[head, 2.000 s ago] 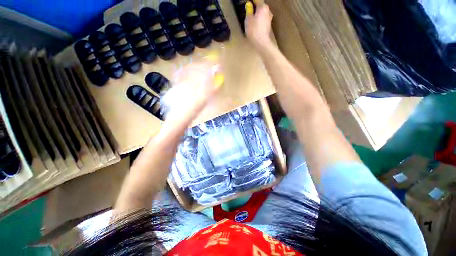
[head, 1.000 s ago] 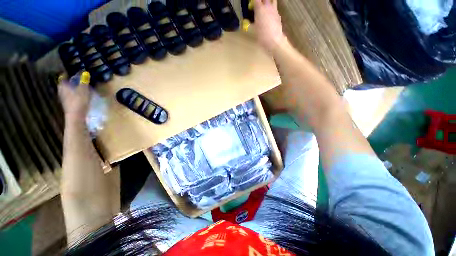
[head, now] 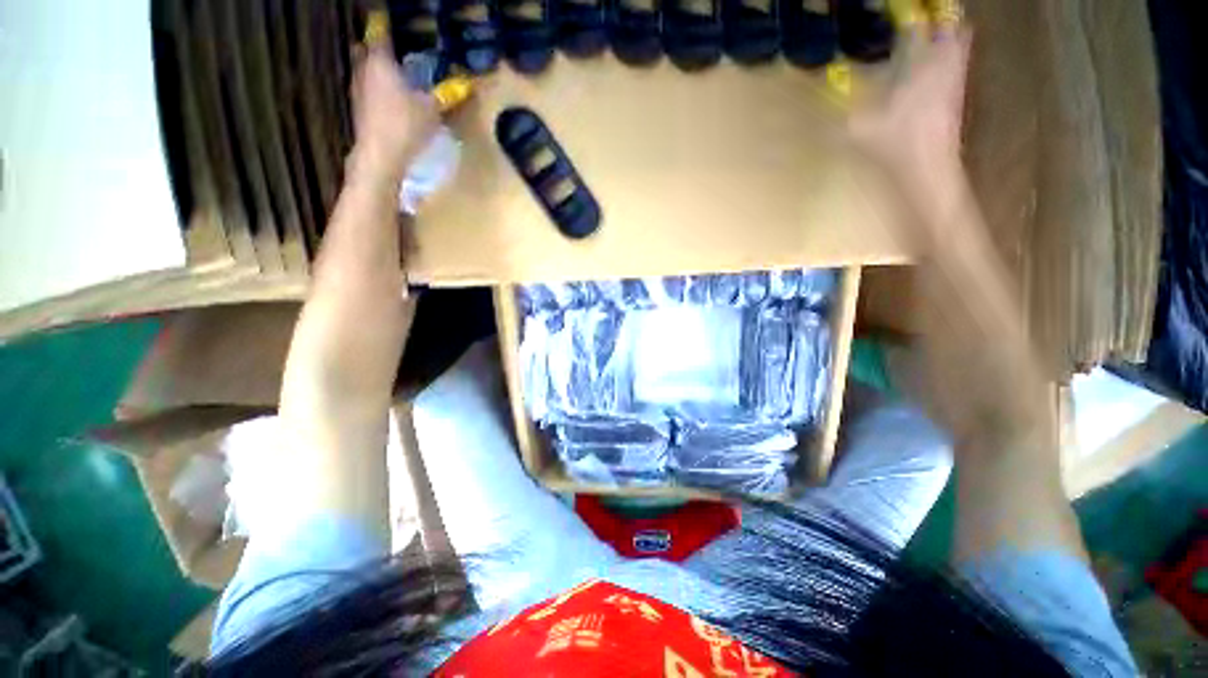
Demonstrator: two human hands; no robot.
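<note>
A row of black plastic housings [head: 636,29] lies side by side on a cardboard sheet [head: 715,159], cut off by the top edge. One loose housing [head: 547,172] lies slanted below the row. My left hand [head: 398,113], with yellow finger cots, is at the row's left end, with a crumpled clear plastic bag [head: 431,172] held under its palm. My right hand [head: 907,106], blurred, is at the right end, its yellow-tipped fingers around the end housing. An open carton [head: 848,358] of bagged parts [head: 616,444] sits between the knees.
Cardboard layers [head: 245,146] stand at left, others [head: 1080,186] at right. A black bin bag [head: 1179,252] is at the right edge. An open waste carton [head: 166,497] is at lower left. A red stool [head: 656,523] shows between the legs, another red object [head: 1179,576] at lower right.
The view has turned and shifted, so the row now lies level along the top. My left hand has moved from the middle of the sheet to the row's left end. One loose housing remains instead of two.
</note>
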